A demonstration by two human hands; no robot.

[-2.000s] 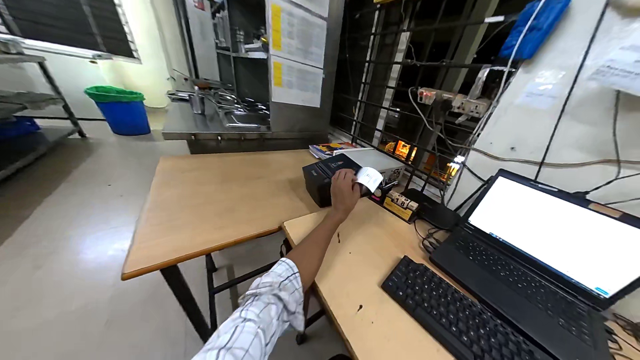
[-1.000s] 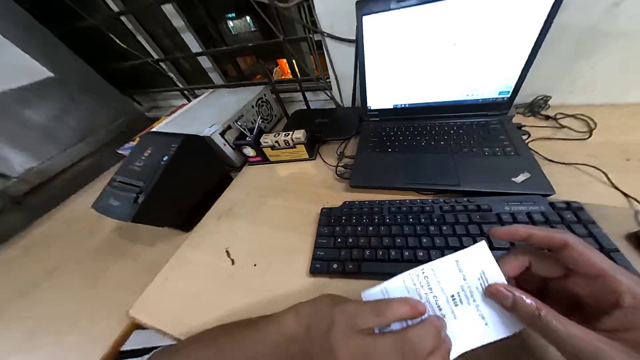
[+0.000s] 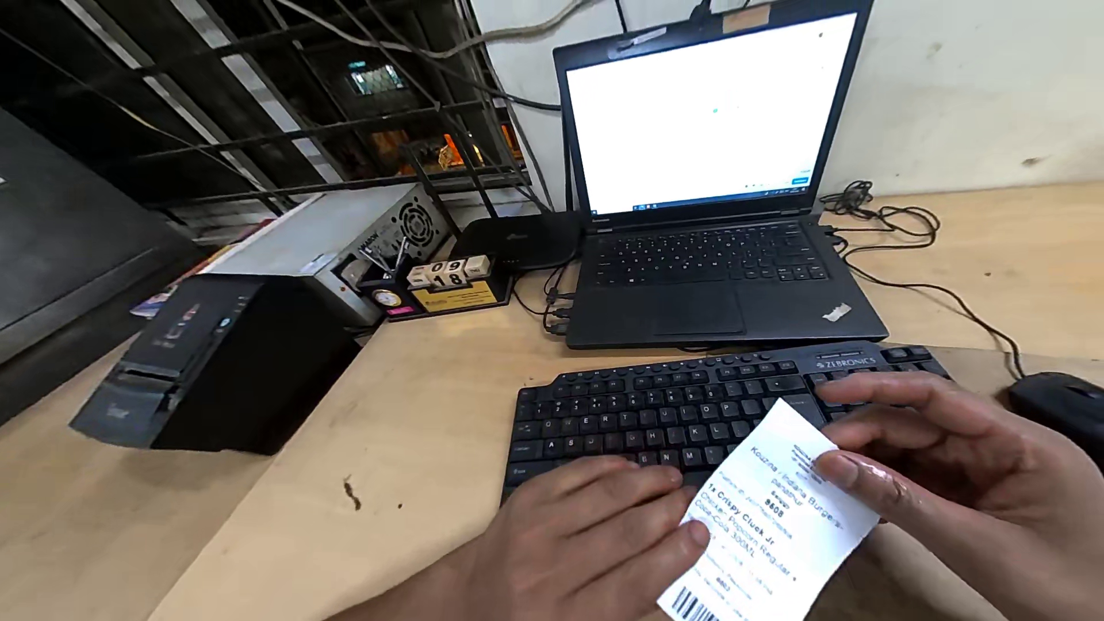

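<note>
A white printed paper slip (image 3: 768, 535) bearing text and a barcode is tilted over the front of a black keyboard (image 3: 638, 414). My right hand (image 3: 983, 483) grips its upper right edge, with the thumb on the printed face. My left hand (image 3: 595, 535) lies at the slip's left edge, its thumb or a finger touching the paper, and it partly covers the keyboard's lower keys. Whether the left hand pinches the slip is hard to see. Behind the keyboard stands an open black laptop (image 3: 655, 310) with a bright, mostly white screen.
A black mouse (image 3: 1061, 405) lies at the right, its cable running behind. On the left are a black receipt printer (image 3: 250, 362), a grey metal computer case (image 3: 302, 233), a desk calendar holder (image 3: 457, 293) and a black router (image 3: 522, 237). Cables lie beside the laptop.
Two seconds ago one hand was at the black printer with white paper; now both hands are at the slip over the keyboard. The view has swung toward the laptop.
</note>
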